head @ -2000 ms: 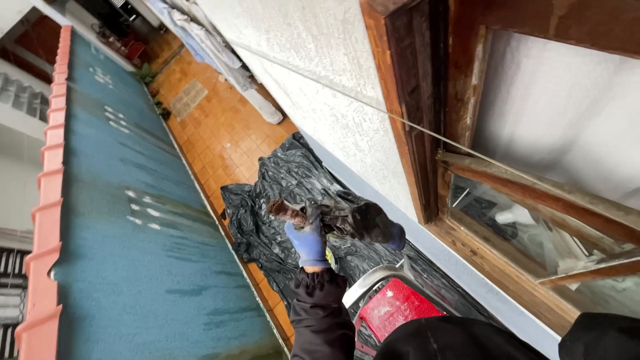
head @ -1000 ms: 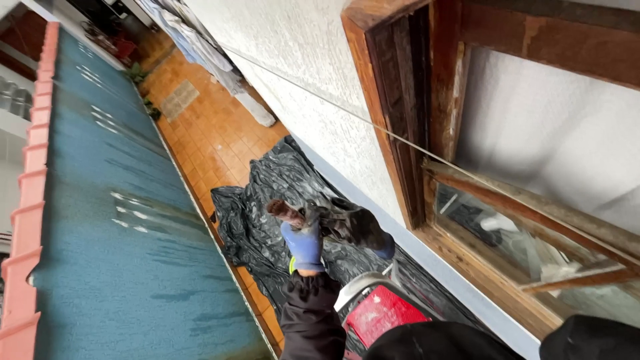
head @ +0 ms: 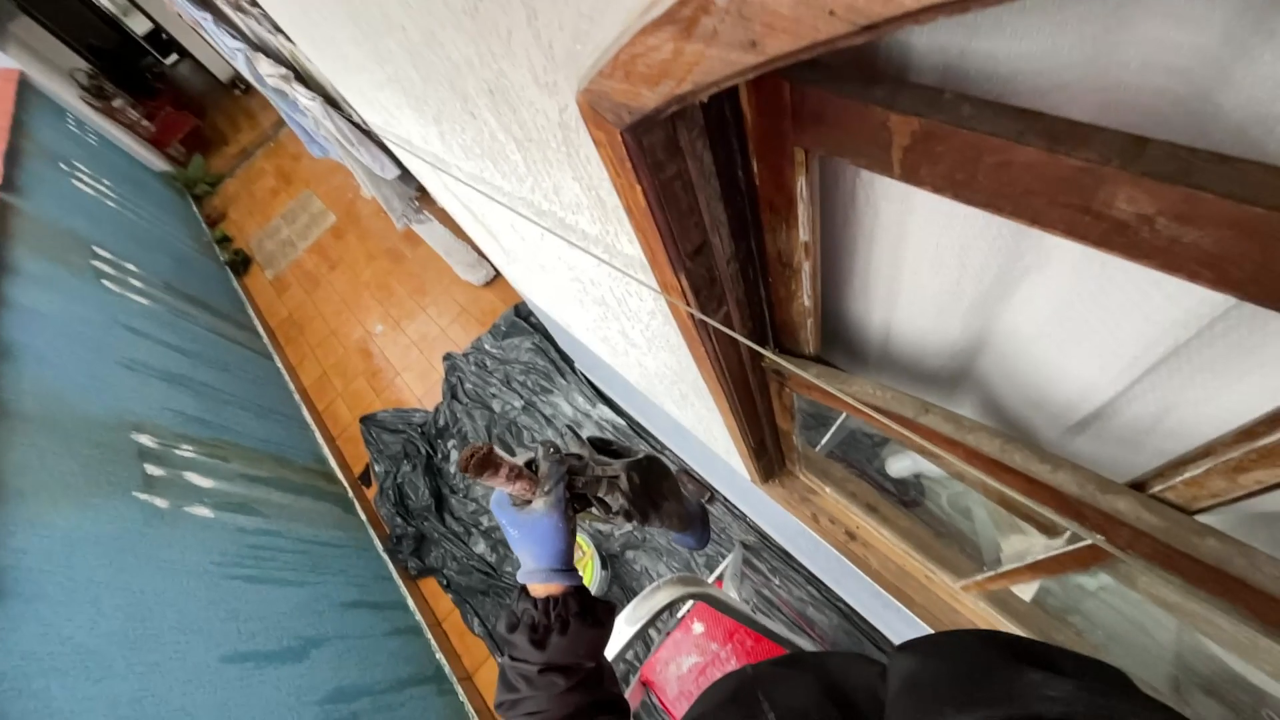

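My left hand (head: 537,530), in a glove with blue on its back and cuff and dark fingers, is closed around what looks like a stained brush (head: 495,470) with reddish-brown bristles. Right beside the fingers is a dark, rumpled thing with a blue end (head: 655,500); it looks like a second glove, and no forearm shows behind it. I cannot make out my right hand. Below the left wrist, partly covered by it, stands a round container with a yellow-green rim (head: 590,563).
Black plastic sheeting (head: 480,385) covers part of the orange tiled floor (head: 365,320). A red-topped seat or step with a pale frame (head: 700,655) is near my legs. A wooden window frame (head: 690,250) projects at right, with a cord across it. A blue wall (head: 130,400) bounds the left.
The view has shifted, bringing the window frame larger at right. My left hand keeps hold of the brush-like thing, and the dark thing stays beside it.
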